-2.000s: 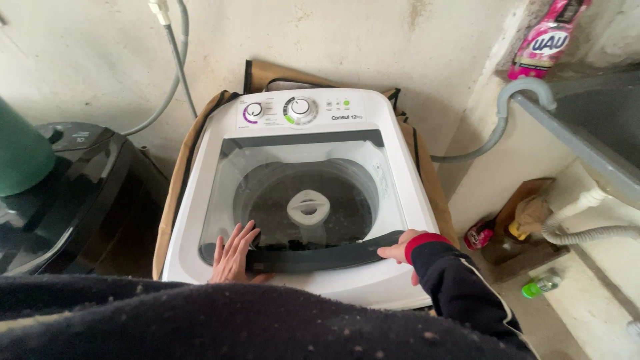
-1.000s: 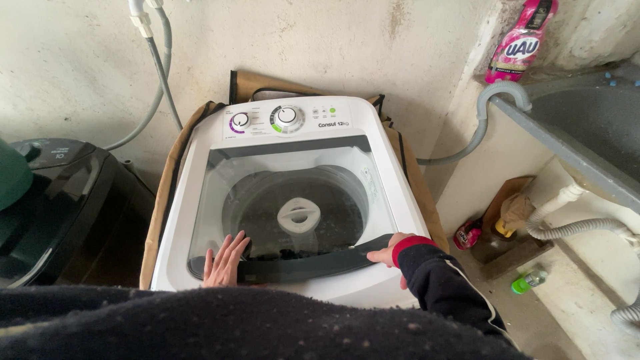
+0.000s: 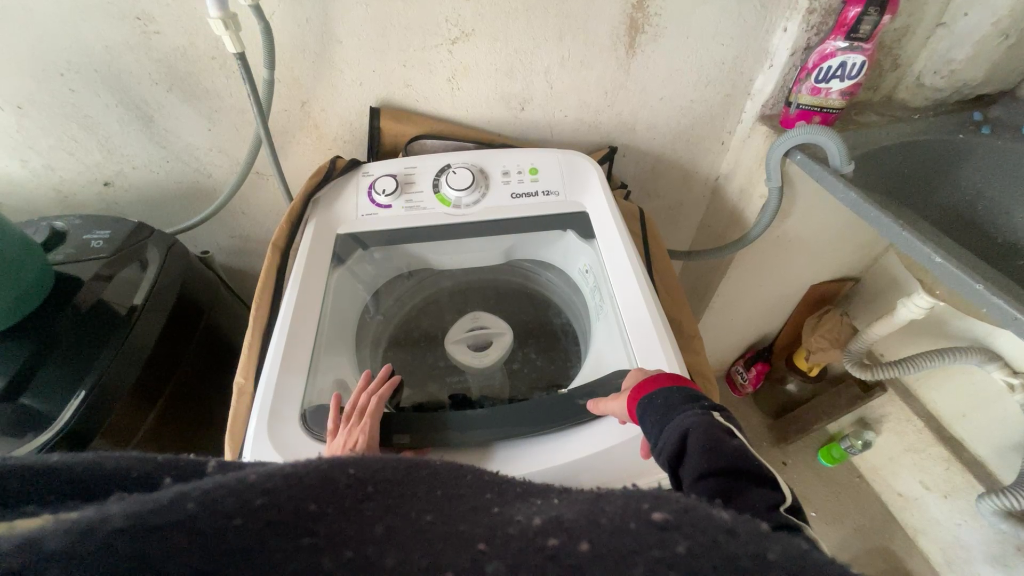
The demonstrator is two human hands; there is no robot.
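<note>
A white top-loading washing machine [image 3: 272, 360] stands before me with its glass lid [image 3: 472, 248] down; dark contents and a white agitator cap [image 3: 478, 340] show through the glass. My left hand [image 3: 364, 412] rests with spread fingers on the left part of the lid's dark front edge [image 3: 496, 422]. At the right end of that edge, my right hand [image 3: 624, 400] has its fingers on the rim, with part of the hand hidden below it. Whether its fingers grip the rim is not plain. A tan fabric cover [image 3: 264, 320] is bunched around the machine's sides and back.
A black appliance [image 3: 120, 296] with a green container [image 3: 20, 272] is at left. On the right are a grey sink [image 3: 920, 232], a grey drain hose [image 3: 772, 192] hooked on its rim and a pink bottle [image 3: 836, 72]. Below lie a small green bottle [image 3: 846, 446] and a pink bottle [image 3: 746, 372].
</note>
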